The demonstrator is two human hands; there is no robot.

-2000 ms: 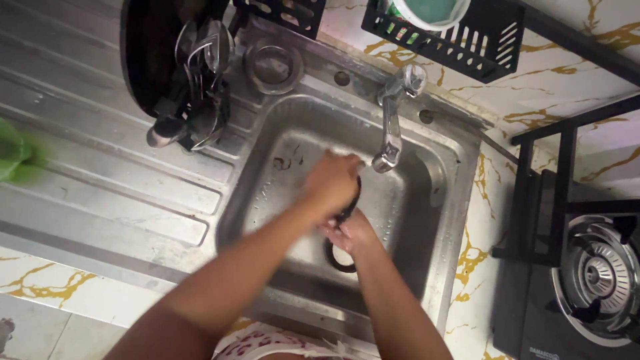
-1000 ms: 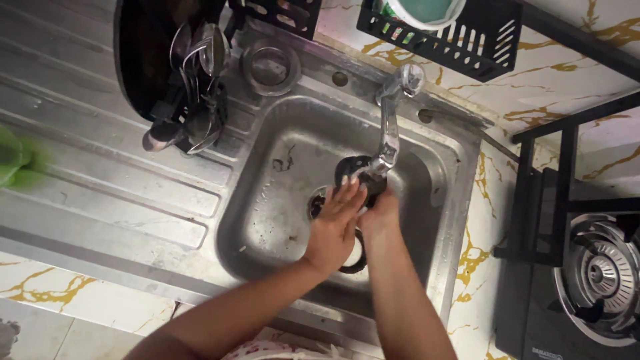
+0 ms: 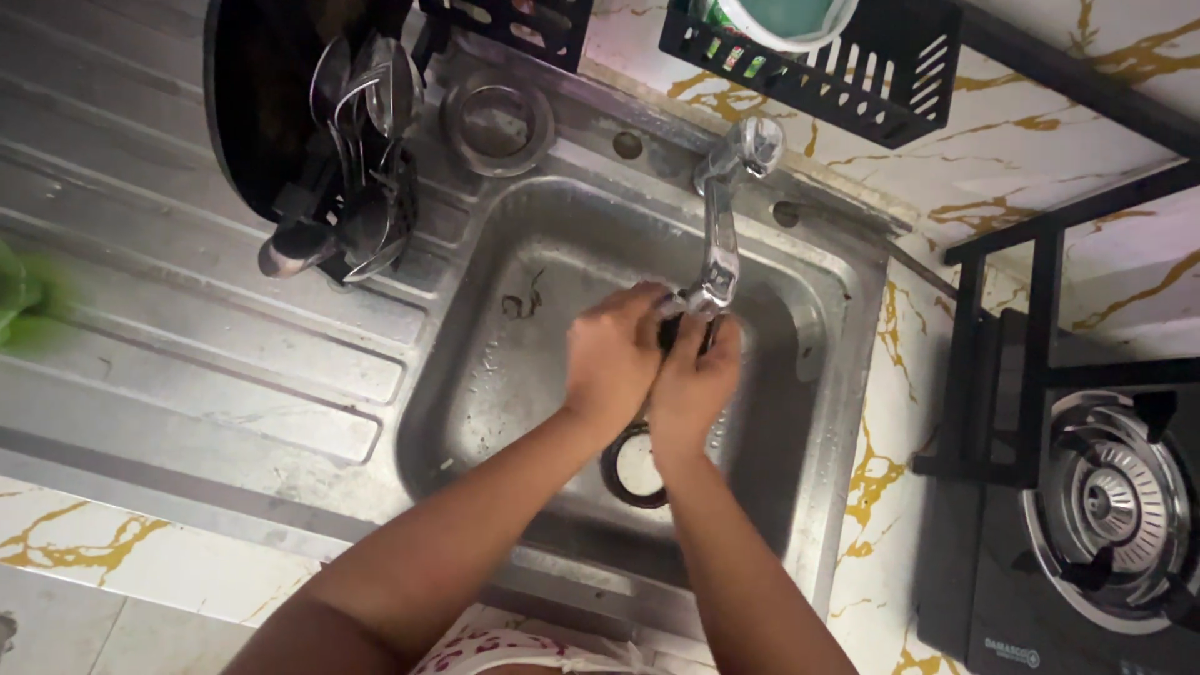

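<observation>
Both hands are together under the spout of the chrome faucet (image 3: pixel 720 225), above the stainless steel sink basin (image 3: pixel 534 394). A small dark object (image 3: pixel 669 333) is held between them, mostly covered by the fingers; its kind cannot be told. My left hand (image 3: pixel 614 361) curls against one side of it, and my right hand (image 3: pixel 696 375) grips it from the other side. Below the wrists, a round item with a dark rim and a pale centre (image 3: pixel 639 464) lies on the basin floor, partly behind my right wrist. Dark scraps (image 3: pixel 522 298) lie on the basin floor to the left.
A black holder with metal spoons and forks (image 3: pixel 361 159) stands by a black pan (image 3: pixel 220 103) on the ribbed drainboard (image 3: pixel 187 366). A round metal strainer (image 3: pixel 497 124) sits behind the basin. Black baskets (image 3: pixel 816 84) hang above. A gas burner (image 3: pixel 1111 502) is at the right.
My left hand has gone from spread fingers over the basin to curled ones close beside my right hand. The hands now cover the dark object more than a second ago.
</observation>
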